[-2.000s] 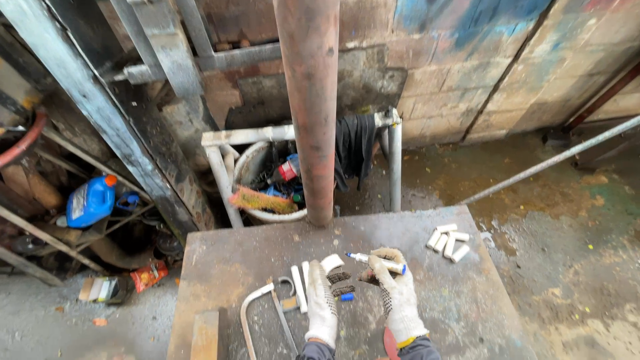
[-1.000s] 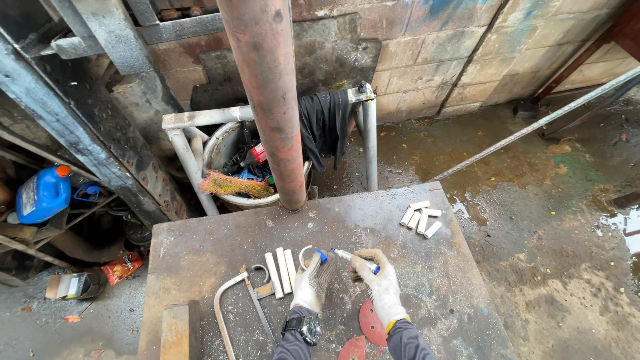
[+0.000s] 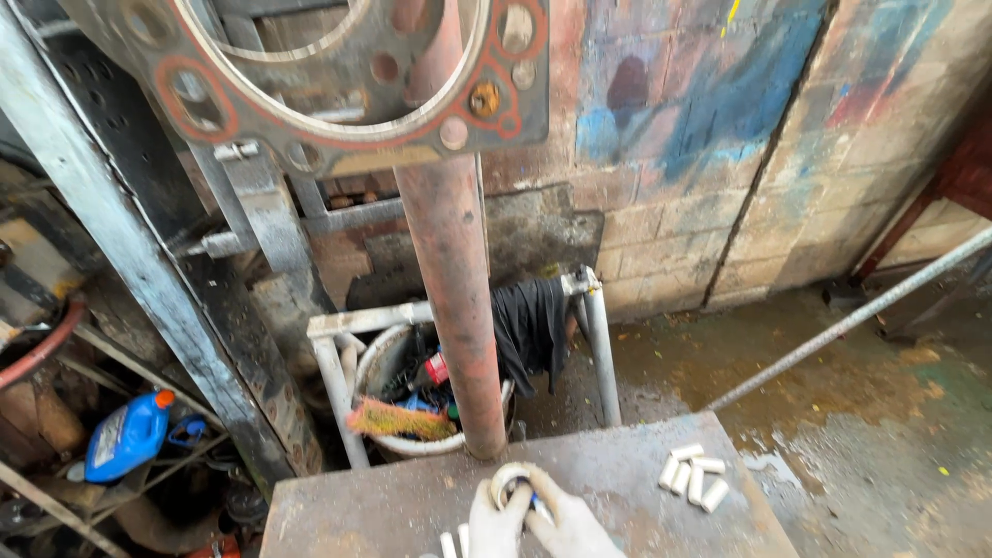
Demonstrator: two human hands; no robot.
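Note:
My left hand, in a pale work glove, is shut on a short white plastic ring. Right beside it, touching, my gloved right hand holds a marker with a blue part showing near the ring; its tip is hidden. Both hands are over the near part of the metal bench top. Several short white plastic tube pieces lie on the bench to the right. Two longer white tubes show at the bottom edge, left of my left hand.
A rusty post rises behind the bench. Beyond it stand a bucket of odds and ends and a pipe frame draped with black cloth. A metal gasket hangs high in front. A blue jug is at left, a slanting pipe at right.
My hands have come together at the ring; one second ago they were apart. The view has tilted up, bringing the gasket in, while the hacksaw and red discs are out of view.

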